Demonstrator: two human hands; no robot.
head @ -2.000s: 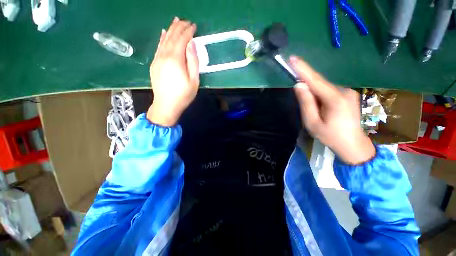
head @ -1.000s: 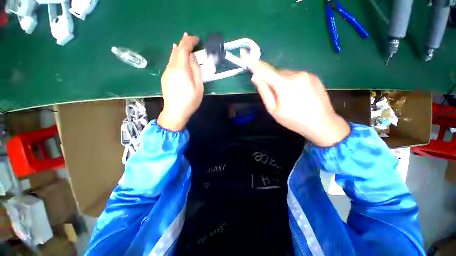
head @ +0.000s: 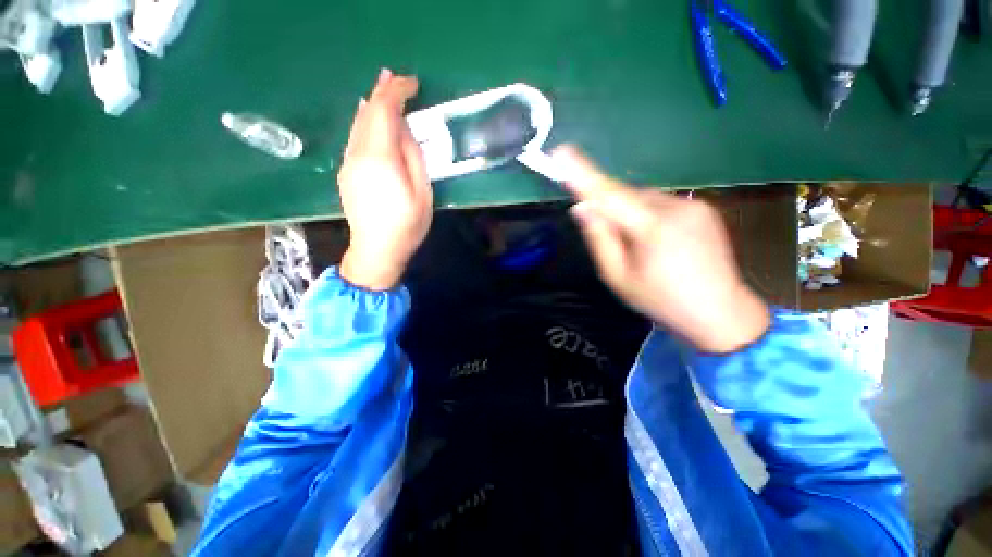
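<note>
A white loop-shaped plastic housing [head: 474,103] lies on the green mat in front of me. My left hand [head: 385,196] stands on edge at the housing's solid left end, fingers together, and holds it there, partly covering that end. My right hand [head: 674,256] is closed around the mallet's handle and is blurred. The mallet's dark head [head: 495,133] is blurred and shows over the loop's opening; whether it touches the housing I cannot tell.
A clear capsule-like item [head: 263,135] lies left of my left hand. White housings [head: 112,74] lie upper left. Blue-handled cutters [head: 710,60] and two grey screwdrivers [head: 852,38] are upper right. Cartons [head: 180,326] stand below the bench edge, one holding white loops [head: 285,288].
The mallet moved from right of the housing to its left end, then back right over the opening. My left hand stays at the housing's left end. The camera view has shifted slightly.
</note>
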